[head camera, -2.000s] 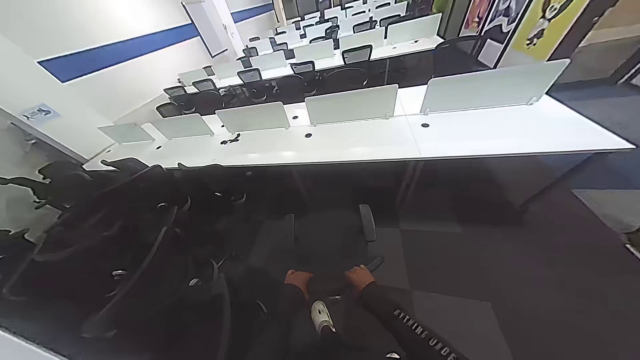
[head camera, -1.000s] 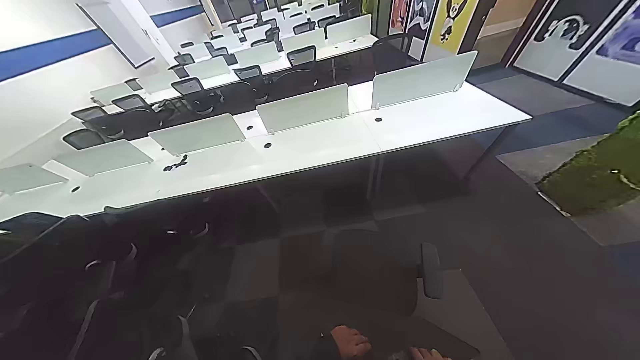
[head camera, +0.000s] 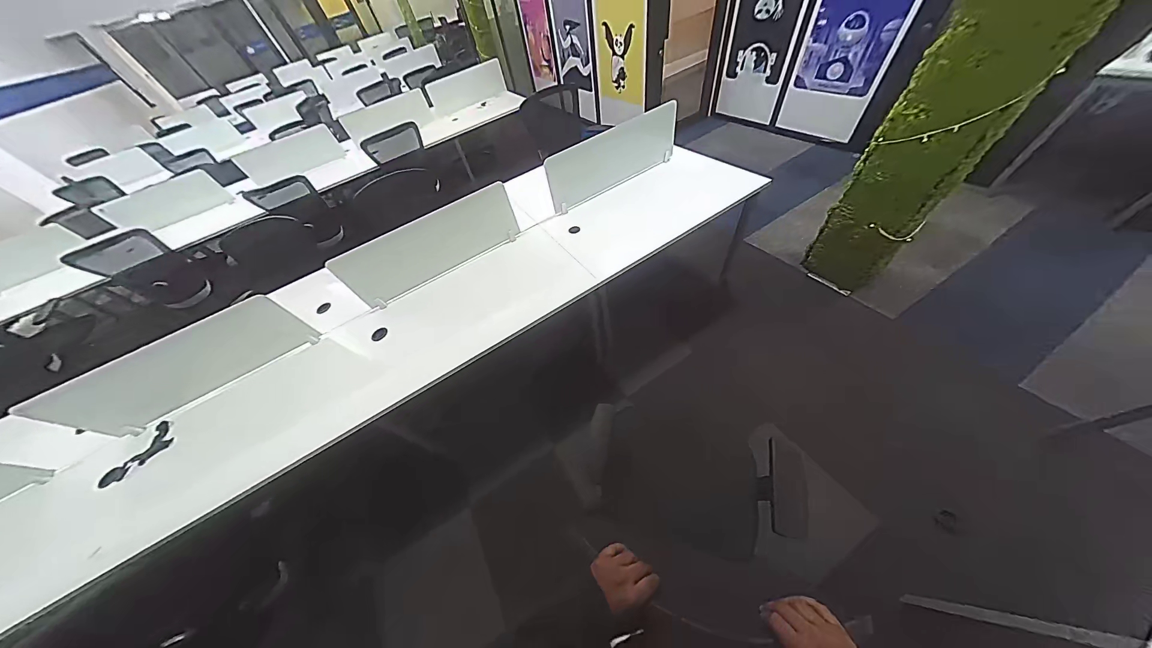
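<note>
A dark office chair (head camera: 702, 504) stands at the bottom, seen from behind its backrest, with one armrest (head camera: 789, 488) showing on its right. My left hand (head camera: 624, 578) has its fingers curled over the left part of the backrest's top edge. Farther right, my right hand (head camera: 807, 623) grips the same edge near the frame's bottom. Beyond the chair runs a long white desk (head camera: 468, 315) with frosted divider panels (head camera: 423, 243). A black cable (head camera: 135, 456) lies on the desk at the left. The chair's lower parts blend into the dark floor.
More desks and black mesh chairs (head camera: 117, 252) fill the room behind the long desk. A green moss-covered pillar (head camera: 936, 135) rises at the right from grey and blue carpet tiles (head camera: 1017, 306). Dark chairs stand at the lower left. Posters (head camera: 621, 54) hang at the back.
The view has swung strongly to the right, bringing the green pillar into sight. Both my hands stay on the chair, which now stands nearer the desk's right part.
</note>
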